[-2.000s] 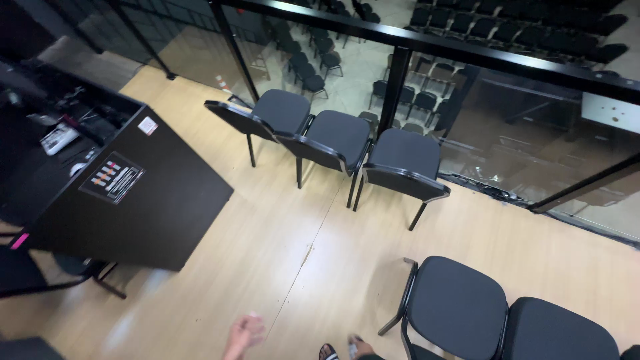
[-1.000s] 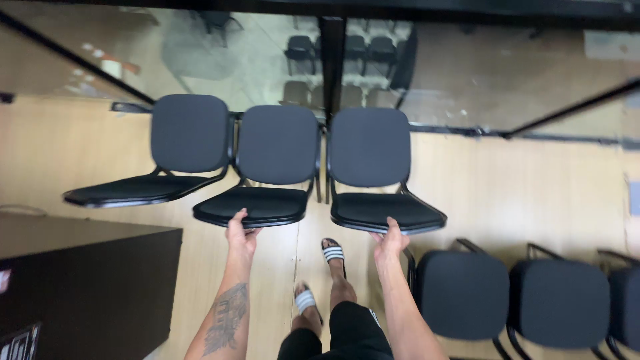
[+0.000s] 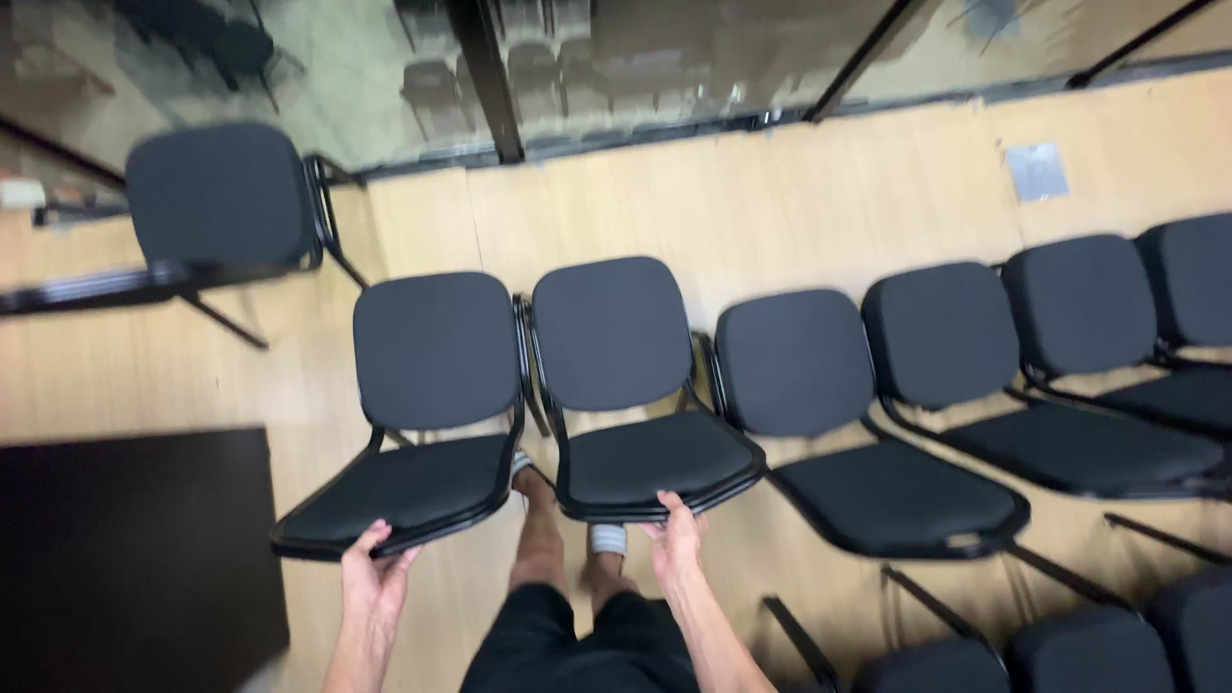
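Two black padded chairs stand side by side in front of me. My left hand (image 3: 377, 568) grips the edge of the left chair (image 3: 414, 491), thumb on top and fingers underneath. My right hand (image 3: 677, 531) holds the matching edge of the right chair (image 3: 654, 457) in the same way. The frames of the two chairs nearly touch between their upright pads. My feet in striped slides are partly hidden below them. Just right of the right-hand chair stands another black chair (image 3: 895, 496), the near end of a row.
A lone chair (image 3: 221, 197) stands at the upper left by the glass partition with its dark metal post (image 3: 486, 87). A black box-shaped cabinet (image 3: 144, 558) fills the lower left. More chairs (image 3: 929, 669) stand at the lower right. A metal floor plate (image 3: 1037, 171) lies beyond the row.
The two held chairs have come away from the glass partition and now stand beside a row of chairs. The third chair of that group stays behind at the left. The view has shifted a lot.
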